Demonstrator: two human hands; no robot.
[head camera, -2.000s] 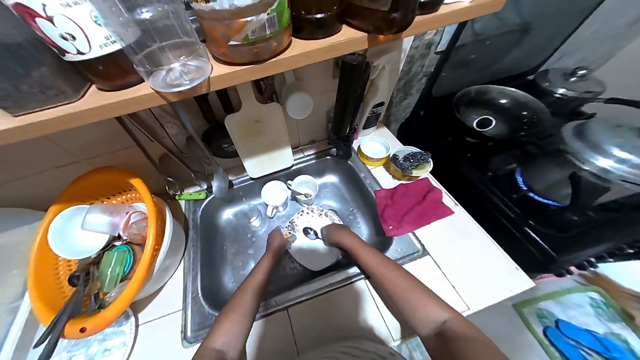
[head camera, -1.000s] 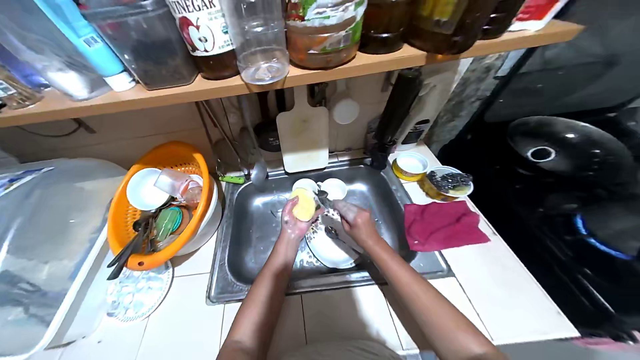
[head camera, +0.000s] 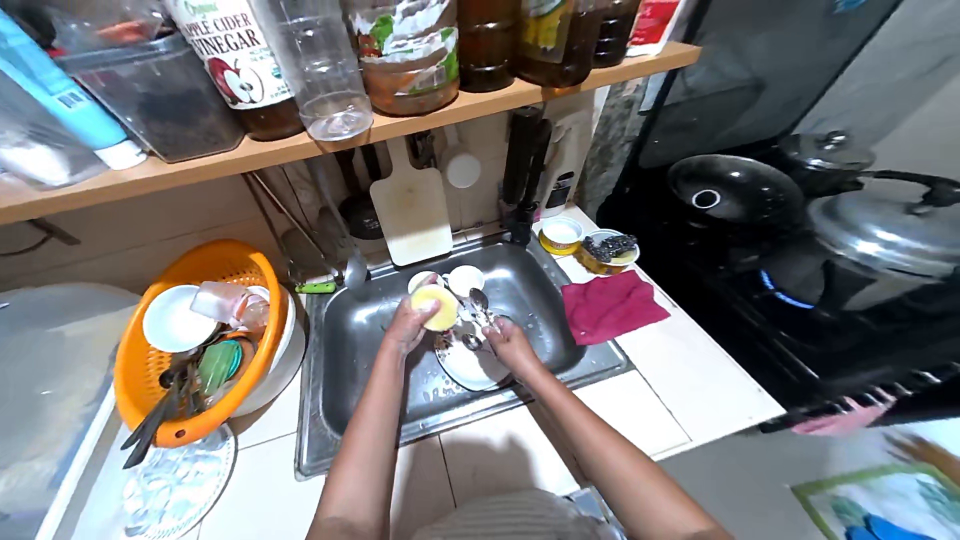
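My left hand grips a round yellow sponge over the steel sink. Spoons are held in my right hand, their bowls pointing up and to the left. Below both hands a white plate with a patterned rim lies in the basin, and another spoon bowl shows above it. Two white cups, one at the right and one partly behind the sponge, stand near the back of the sink.
An orange basket of dishes and cutlery stands left. A wooden shelf with bottles crosses above the sink. A red cloth and small tins lie right of it. Beyond is a black stove with a lit burner.
Two seconds ago both my hands were at the plate with a spoon over it; now my left hand holds the sponge and my right hand holds spoons above the plate. The view has shifted.
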